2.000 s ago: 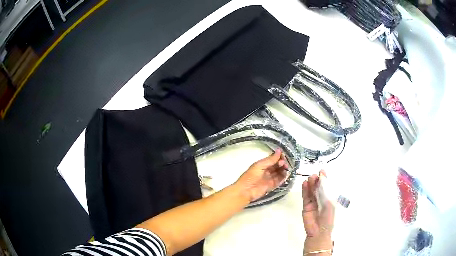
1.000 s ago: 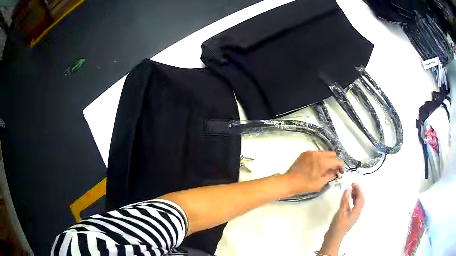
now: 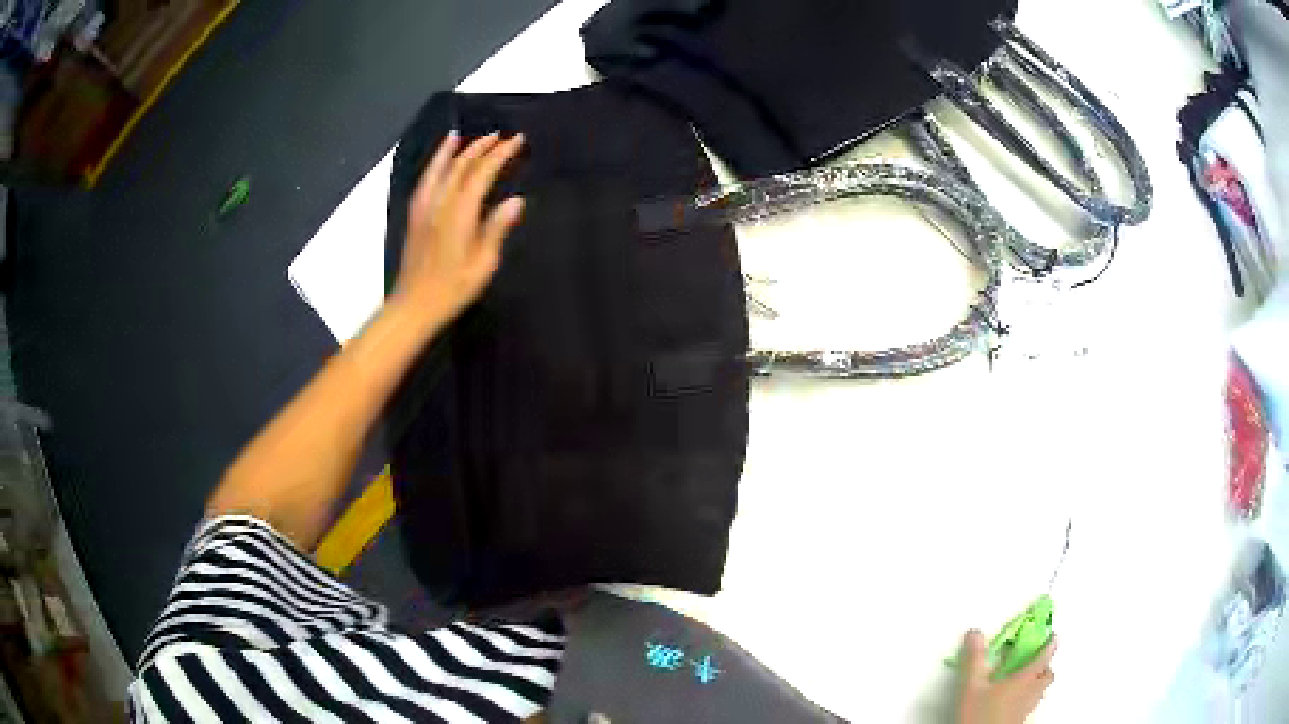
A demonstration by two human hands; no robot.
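Note:
A black tote bag (image 3: 566, 467) lies flat on the white table, its wrapped handles (image 3: 877, 361) looping to the right. My left hand (image 3: 460, 234) is spread on the bag's upper left part, fingers apart, holding nothing. My right hand (image 3: 1007, 690), partly cut off by the bottom edge, holds a bright green tool (image 3: 1023, 637) on the table at the lower right. A thin line rises from near the tool. A second black bag (image 3: 792, 71) lies above, its wrapped handles (image 3: 1081, 127) close to the first bag's handles.
On the white table (image 3: 877, 509), dark trimmings and a pink-red item (image 3: 1227, 187) lie at the upper right. A red packet (image 3: 1244, 431) and a clear packet (image 3: 1251, 622) lie at the right edge. The grey floor (image 3: 170, 354) has yellow lines and a green bit.
My left hand has left the handles and tag cord and moved left onto the nearer bag. My right hand has moved down and now holds the green tool. The nearer bag lies flatter.

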